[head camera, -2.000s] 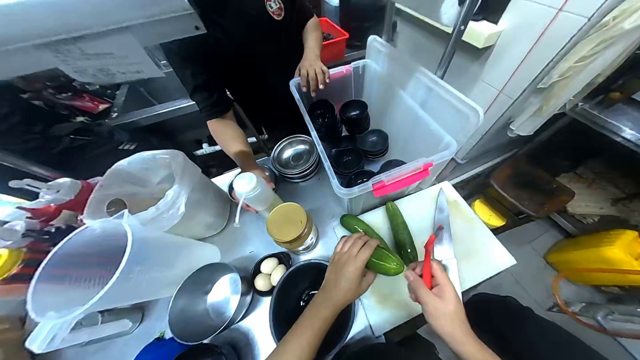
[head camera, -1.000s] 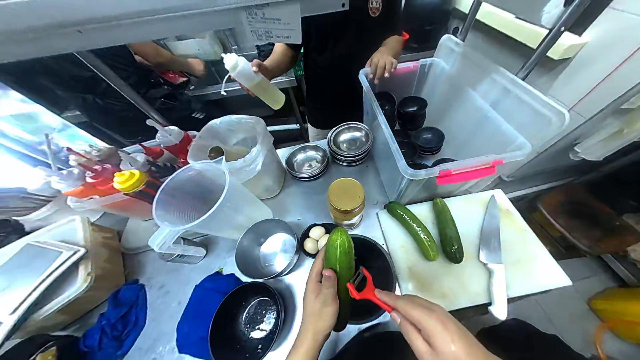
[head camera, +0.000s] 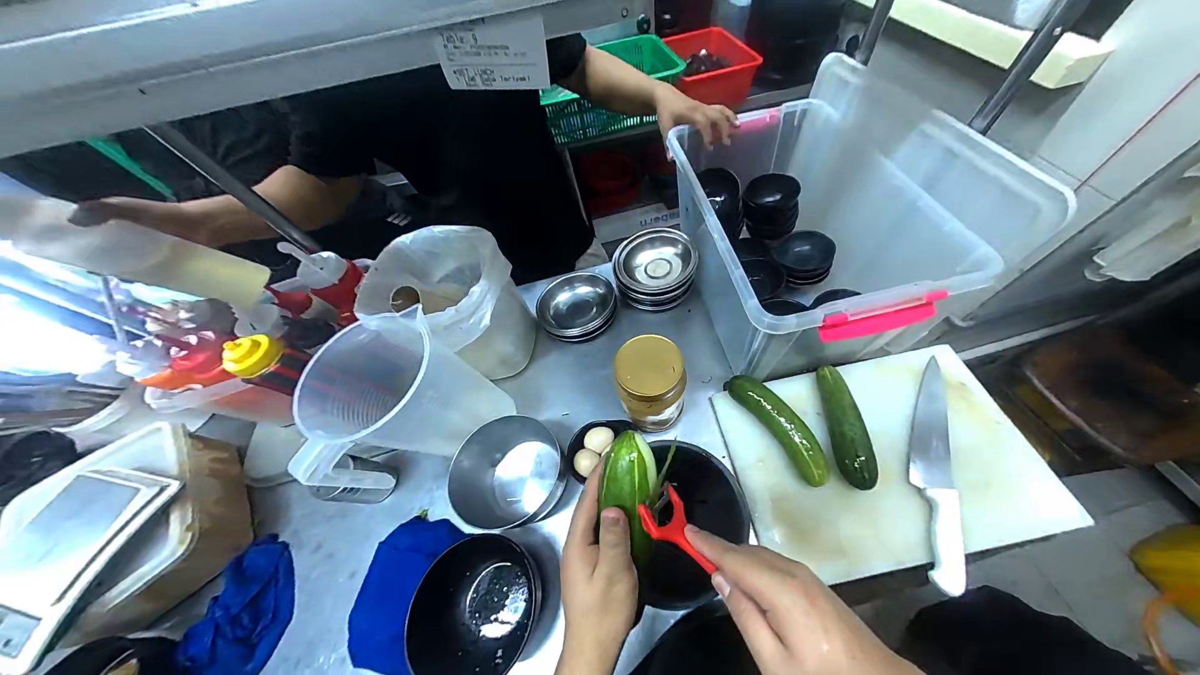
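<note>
My left hand (head camera: 600, 572) grips a cucumber (head camera: 628, 478) upright beside a black bowl (head camera: 698, 534). In my right hand (head camera: 783, 600) is a red Y-shaped peeler (head camera: 675, 534), its head against the cucumber's right side. A pale stripe shows near the cucumber's top, and a thin strip of peel (head camera: 668, 457) stands off it over the bowl. Two whole cucumbers (head camera: 780, 429) (head camera: 847, 428) lie on a white cutting board (head camera: 994, 469), left of a white-handled kitchen knife (head camera: 936, 469). Behind the held cucumber, a small black dish holds several pale, egg-like balls (head camera: 598, 439).
A clear plastic bin (head camera: 750, 319) with black bowls stands at the back right, a co-worker's hand (head camera: 696, 114) on its rim. Nearby are a gold-lidded jar (head camera: 650, 367), steel bowls (head camera: 506, 473), a plastic measuring jug (head camera: 403, 384), a black pan (head camera: 473, 600) and blue cloth (head camera: 398, 572).
Two seconds ago my left hand was on a cucumber on the board; now it holds one upright by the bowl. The co-worker's squeeze bottle has moved left. The view has shifted.
</note>
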